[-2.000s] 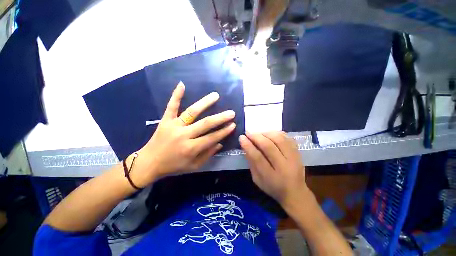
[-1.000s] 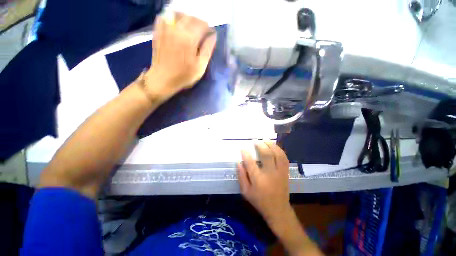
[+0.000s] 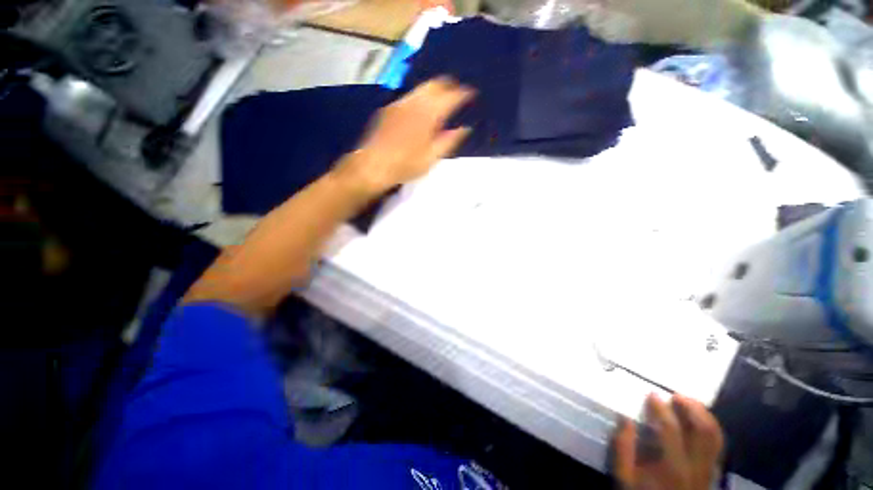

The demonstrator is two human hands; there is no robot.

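My left hand (image 3: 412, 134), blurred, is over the dark navy cloth at the back left, thumb and fingers apart, with no piece seen lifted in it. One navy stack (image 3: 287, 144) lies left of the hand; another navy pile (image 3: 570, 91) lies behind and right of it. My right hand (image 3: 670, 445) is at the table's front edge by the slide cover line, fingers spread, partly cut off by the bottom edge. A dark patch between its fingers is unclear. The sewing machine head (image 3: 794, 278) is at the right, with dark cloth (image 3: 775, 412) lying below it.
The white table (image 3: 517, 258) has a ruler strip (image 3: 440, 354) along its front edge. A small dark scrap (image 3: 763, 153) lies at the back right. A grey motor-like part (image 3: 115, 48) and clear plastic (image 3: 239, 24) are at the far left. A blue and white item (image 3: 402, 57) lies behind the stacks.
The view has swung left. My left hand has moved from the cloth beside the needle to the stacks. The cloth left of the needle is gone from there. My right hand stays near the front edge.
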